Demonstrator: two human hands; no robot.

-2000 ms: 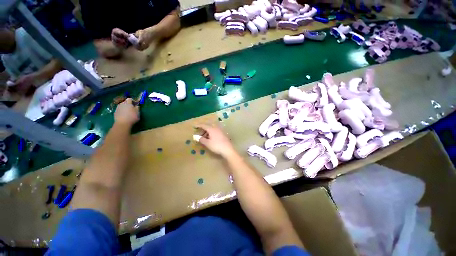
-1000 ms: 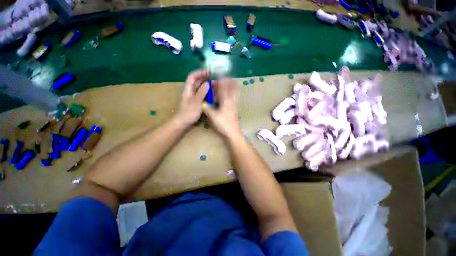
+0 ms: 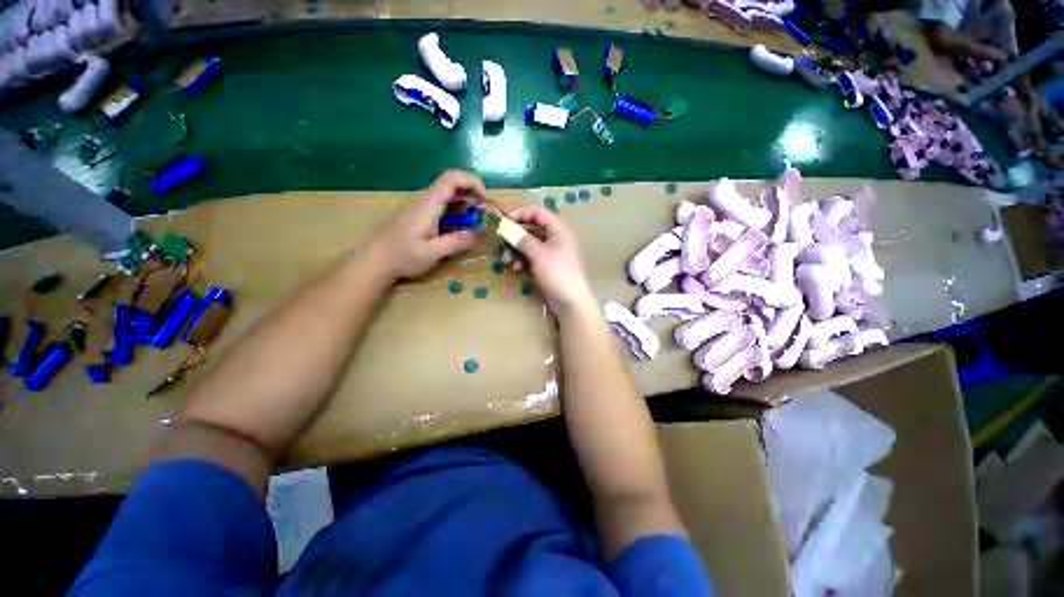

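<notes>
My left hand [image 3: 429, 229] is over the bench near the belt's edge, its fingers closed around a blue battery [image 3: 462, 218]. My right hand [image 3: 548, 247] is just to its right, with a cream-yellow piece [image 3: 511, 231] at its fingertips. Thin reddish wires run between the two hands. Whether the yellow piece is held or worn on a finger cannot be told. Small green dots [image 3: 470, 366] lie on the bench below the hands. A pile of pale pink housing shells [image 3: 758, 280] is to the right of my right hand.
Blue batteries with wires and green boards [image 3: 175, 317] lie at left. The green conveyor belt [image 3: 303, 128] carries white-pink housings [image 3: 494, 93], wired battery sets [image 3: 636, 110] and a heap of pink parts [image 3: 933, 140]. An open carton [image 3: 718, 478] with a plastic bag [image 3: 834, 466] is below right.
My left hand moved from the belt at left to the bench centre with a blue battery. The hands have since separated slightly. Another white-pink housing now shows on the belt.
</notes>
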